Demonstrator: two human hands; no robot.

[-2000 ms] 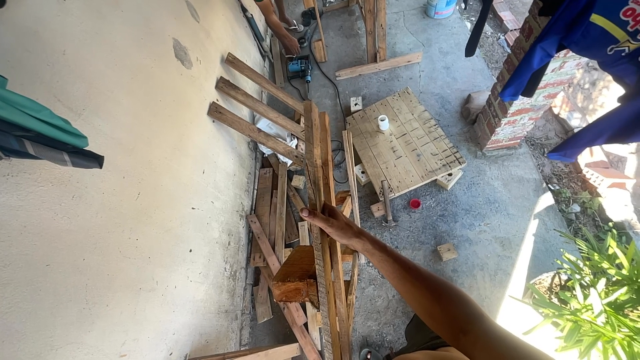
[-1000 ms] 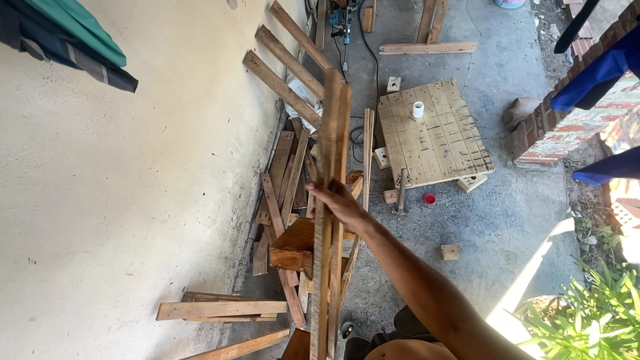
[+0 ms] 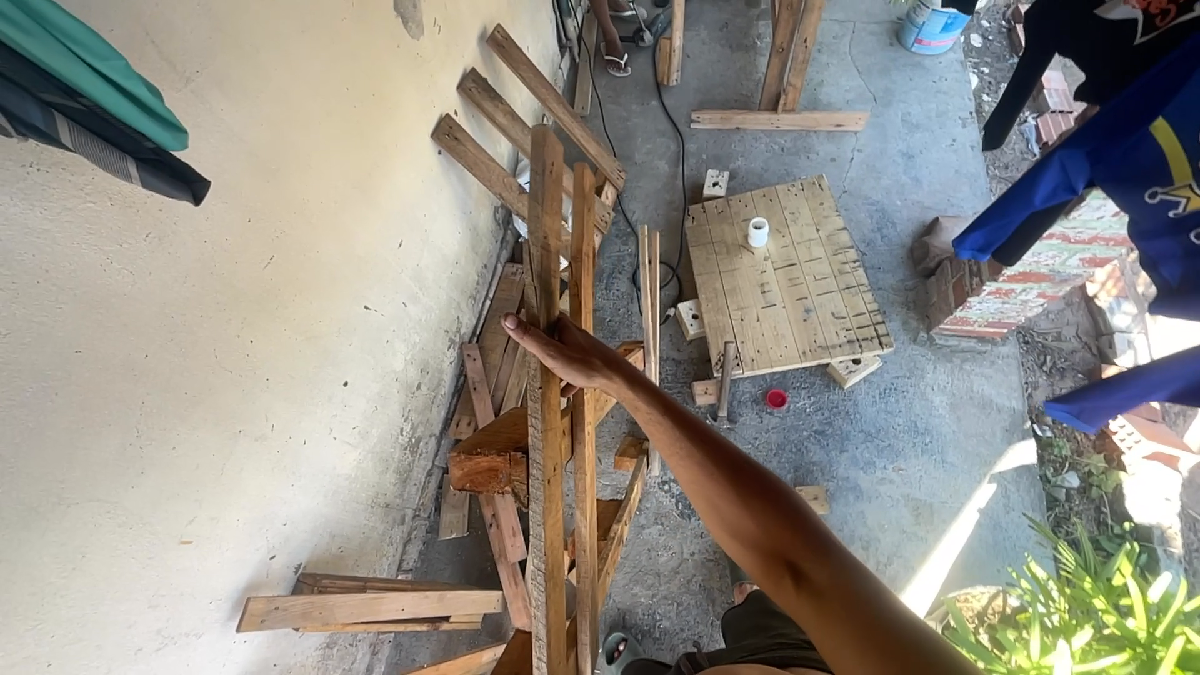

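My right hand (image 3: pixel 567 352) reaches in from the lower right and grips a long wooden plank (image 3: pixel 546 469), its thumb over the plank's face. The plank runs from the bottom edge up to the middle of the view. A second long plank (image 3: pixel 583 450) stands just right of it, with a gap between, passing beneath my hand. Below my hand, the planks cross over a thick reddish-brown wood block (image 3: pixel 489 459). Two thin strips (image 3: pixel 649 300) lie to the right. My left hand is not in view.
A low slatted wooden platform (image 3: pixel 797 319) bears a white cup-like piece (image 3: pixel 757 232); a hammer (image 3: pixel 725 382) leans at its edge, near a red cap (image 3: pixel 776 399). Boards (image 3: pixel 530 178) lean on the left wall. A co-worker's sandalled foot (image 3: pixel 616 58) and cables show at the top.
The long planks, close together in the earlier frames, now show a wider gap between their upper ends. My right hand stays on them. The view has shifted somewhat.
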